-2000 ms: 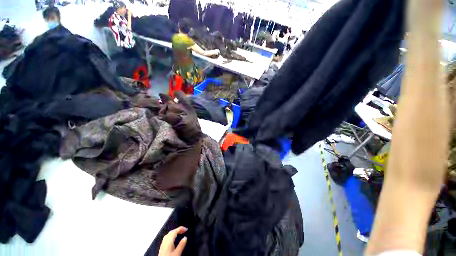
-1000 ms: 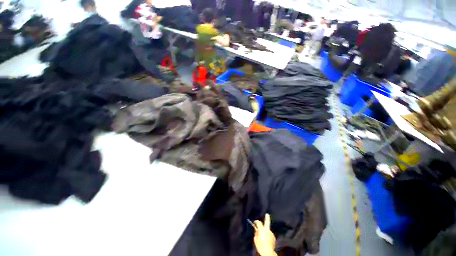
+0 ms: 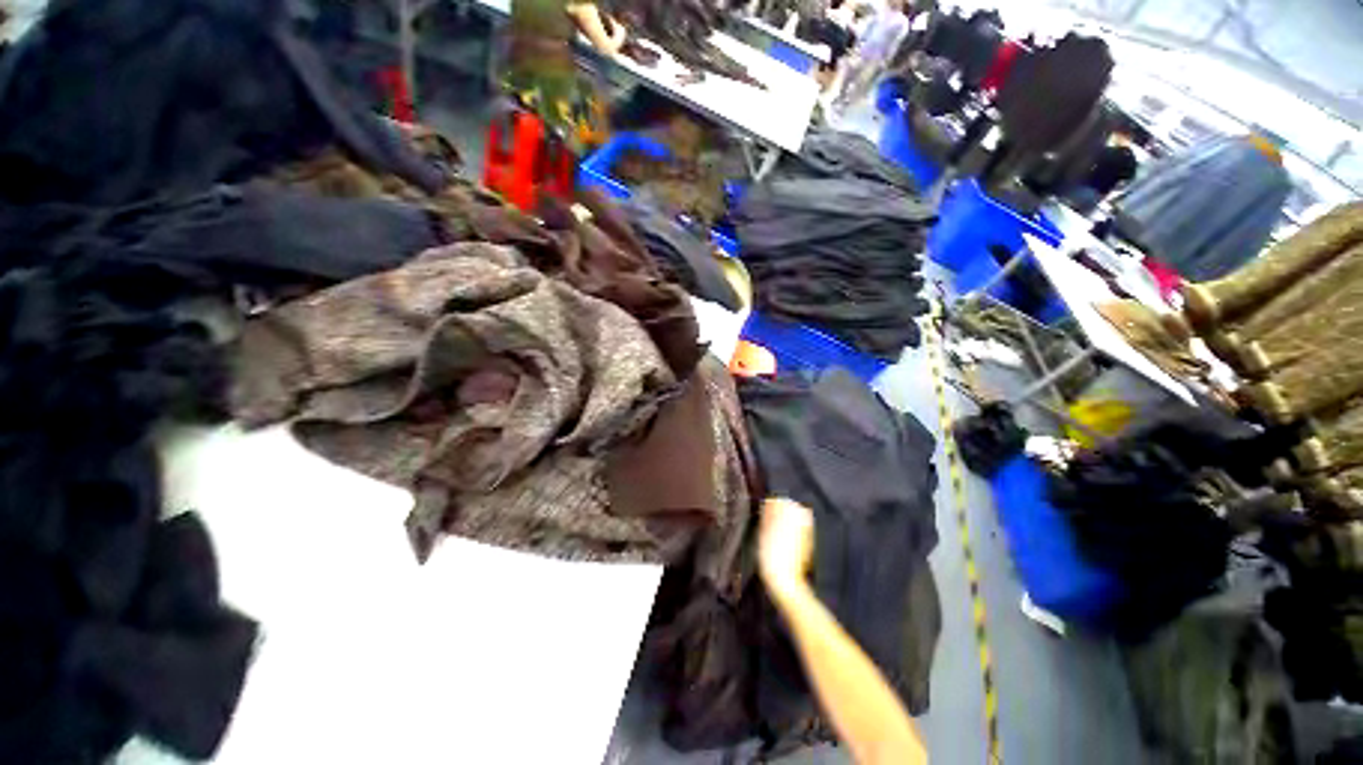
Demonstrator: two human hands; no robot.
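Note:
My right hand [image 3: 785,541] reaches in from the lower right with its forearm bare. Its fingers look curled, and it lies over the left part of a dark garment [image 3: 852,463] on a hanging pile just beyond the table's right edge. Blur hides whether it grips cloth or the snips. Left of it, a tweed garment [image 3: 493,351] with smooth brown lining [image 3: 668,456] lies bunched on the white table [image 3: 449,658]. My left hand is out of the picture.
A heap of dark garments [image 3: 135,105] covers the table's left and far side. Stacked dark garments [image 3: 830,247] stand beyond, near blue bins [image 3: 979,232]. Yellow-black tape [image 3: 964,538] runs along the floor. Brown garments [image 3: 1300,321] hang at right. A co-worker's hand [image 3: 598,27] shows at the top.
The dark garment held up at first has dropped from its raised position, and the raised arm has left view. The view has turned right. My right hand has moved up over the pile.

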